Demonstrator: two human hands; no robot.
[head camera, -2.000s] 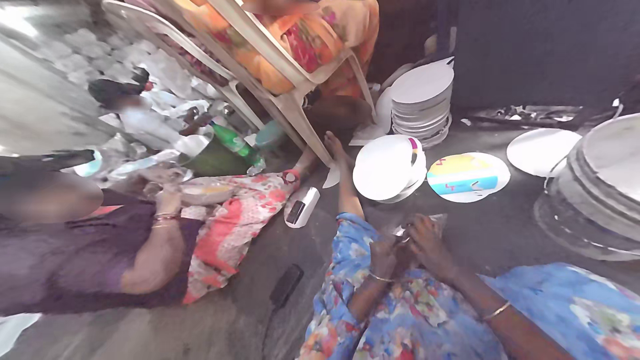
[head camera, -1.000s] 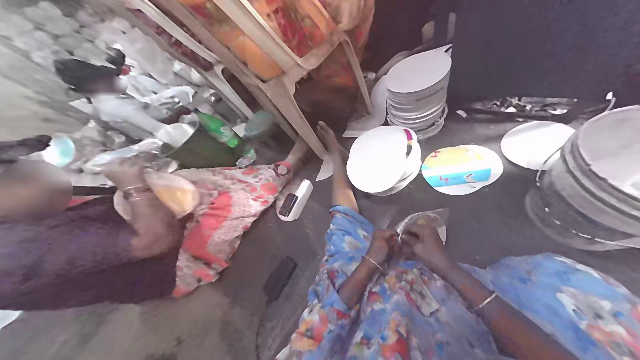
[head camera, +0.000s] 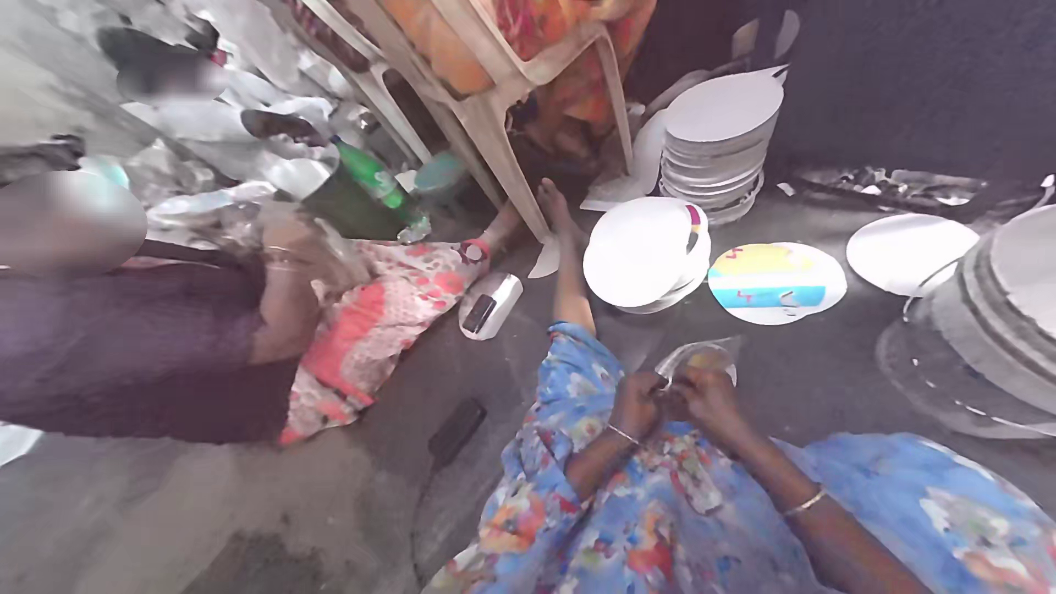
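Observation:
My left hand (head camera: 639, 406) and my right hand (head camera: 708, 404) meet above my lap, over blue floral cloth. Their fingers pinch the near edge of a clear plastic bag (head camera: 719, 351), which spreads out beyond them with something yellowish showing through. What the fingertips do is partly hidden by the hands. Past the bag lie white round discs (head camera: 634, 252) in a small overlapping pile. To their right is a round disc with a yellow and blue print (head camera: 775, 285), and farther right a plain white disc (head camera: 910, 252).
A tall stack of round discs (head camera: 718, 140) stands behind the pile. Stacked round containers (head camera: 1002, 305) are at the right edge. A plastic chair (head camera: 503, 140) holds a seated person. Another person (head camera: 140, 346) sits at left, near a green bottle (head camera: 371, 175). A dark object (head camera: 456, 431) lies on the floor.
The clear bag shows more beyond my fingers than two seconds ago. The person at left held a round yellowish thing one second ago; it is no longer visible there.

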